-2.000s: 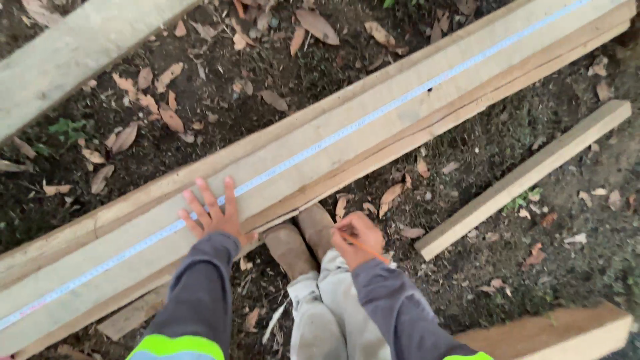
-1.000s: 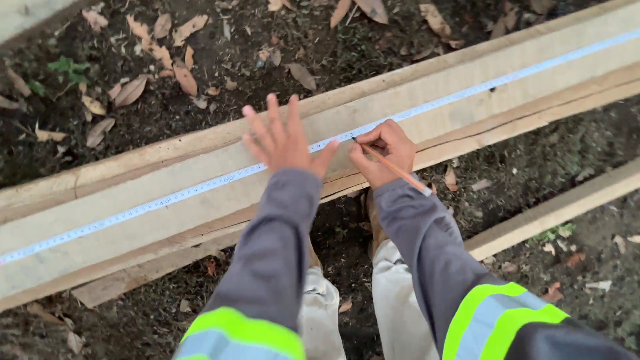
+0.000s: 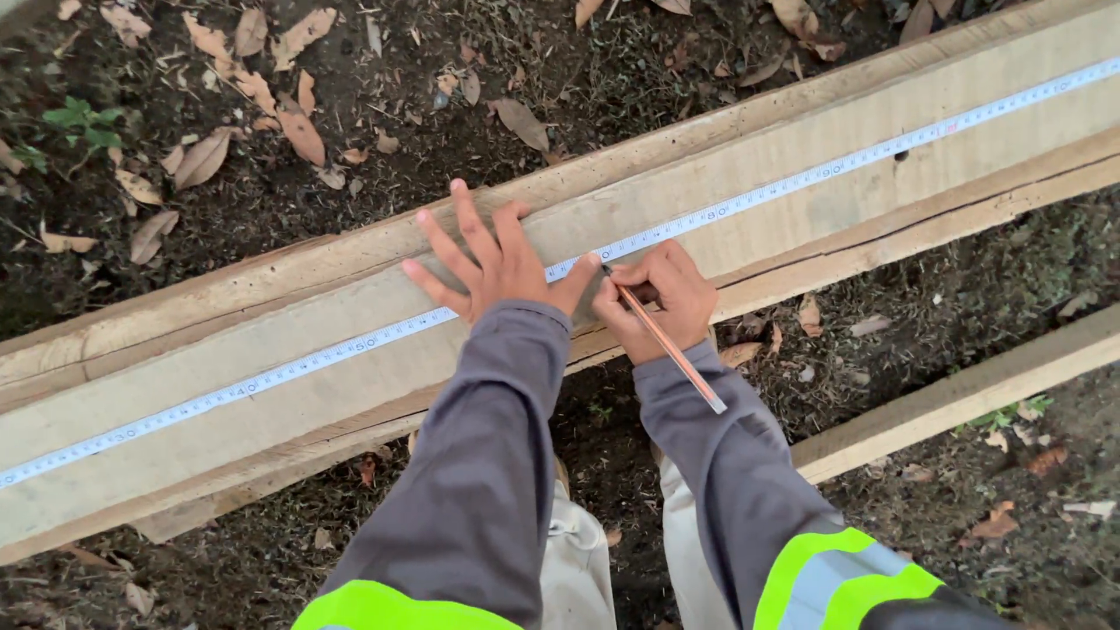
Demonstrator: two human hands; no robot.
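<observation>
A long wooden board [image 3: 840, 206] runs from lower left to upper right, with a white measuring tape [image 3: 761, 194] stretched along its face. My left hand [image 3: 499, 262] lies flat across the board with fingers spread, pressing over the tape, its thumb touching the tape's edge. Just to the right, my right hand [image 3: 661, 297] grips a pencil [image 3: 669, 346] between thumb and fingers. The pencil's dark tip meets the board at the lower edge of the tape, close to my left thumb. A small dark hole shows in the board farther right, just below the tape.
More timber lies beneath and alongside the board, one lower piece [image 3: 875, 262] with a long crack. A narrower wooden batten [image 3: 962, 394] rests on the ground at the right. Soil with dry leaves [image 3: 206, 157] surrounds the wood, and my legs are below the board.
My left hand has moved right along the board. My right hand, with the pencil, was off the board two seconds ago and now rests at the tape beside my left thumb.
</observation>
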